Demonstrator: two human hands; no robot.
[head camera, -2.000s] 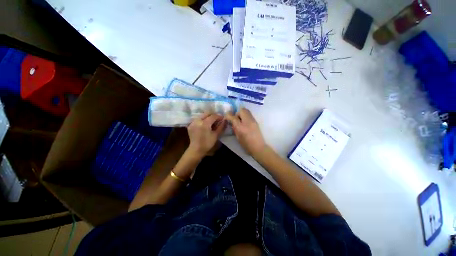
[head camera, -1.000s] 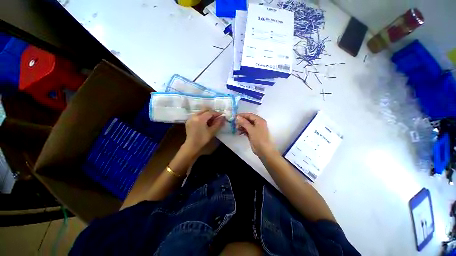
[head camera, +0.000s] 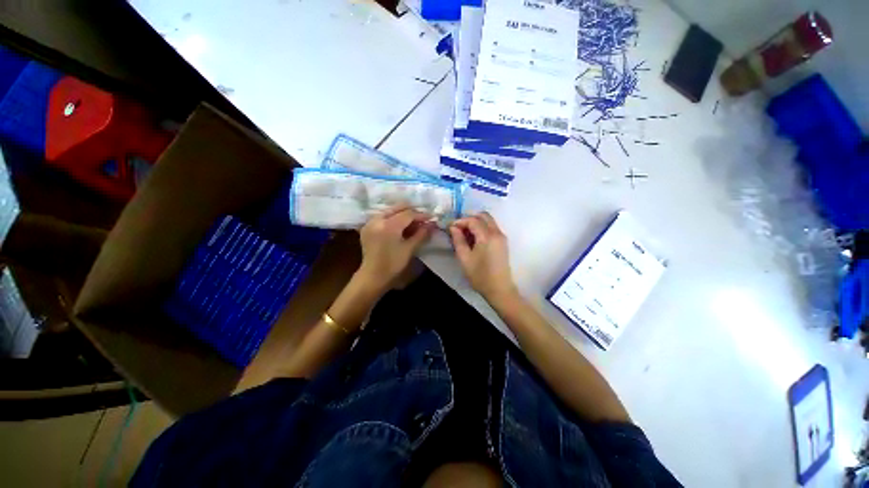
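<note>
My left hand (head camera: 391, 246) is over the table's front edge with thumb and fingertips pinched together on something small and whitish, too small to name. My right hand (head camera: 481, 250) is just to its right, fingertips also pinched; whether it holds anything cannot be told. Both hands are at the right end of a flat grey-white cloth with light-blue edges (head camera: 372, 199), which lies over a second similar piece. A white retail box with blue edges (head camera: 611, 279) lies printed side up to the right of my right hand.
A leaning stack of retail boxes (head camera: 523, 71) stands at the back centre beside thin scraps (head camera: 607, 81). Behind are a phone (head camera: 693, 62), a red-lidded jar (head camera: 778, 53) and clear plastic pieces (head camera: 777, 224). A brown carton (head camera: 143, 238) with blue-edged boxes is at left; a blue-edged frame (head camera: 811, 424) lies right.
The fingertips have shifted slightly at the cloth's right end, and the right hand is more closed than one second ago. The whole view has shifted a little.
</note>
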